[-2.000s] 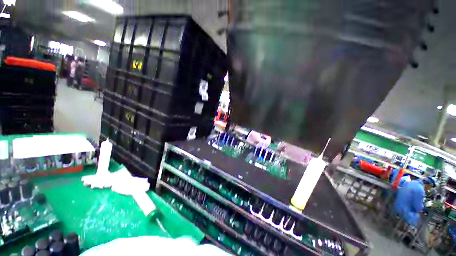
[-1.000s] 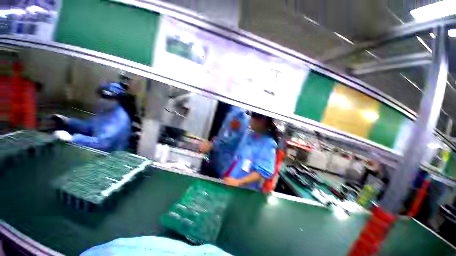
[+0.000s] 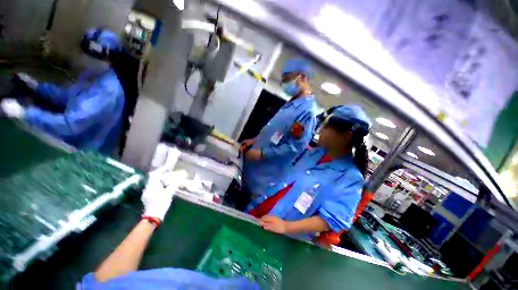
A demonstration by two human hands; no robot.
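My left hand (image 3: 161,191), in a white glove with a red band at the wrist, reaches out over the conveyor's far edge. Its fingers look spread and blurred, and I see nothing held in it. My right hand is not in view. A large green circuit board (image 3: 62,204) with a pale strip along its edge lies on the dark green conveyor (image 3: 324,269) at the left. A smaller green board (image 3: 238,257) lies on the conveyor at the bottom centre, partly cut off by the frame and a blue sleeve or garment.
Across the conveyor, a person in blue (image 3: 326,192) rests a hand near its edge, and a masked person (image 3: 284,127) stands behind. Another person with white gloves (image 3: 91,107) works at the far left. A grey post (image 3: 153,90) and a white bin (image 3: 199,175) are beyond the belt.
The view has turned from the bench and rack to the conveyor and moved closer to it. My gloved hand has come into view. The large board shows bigger at the left.
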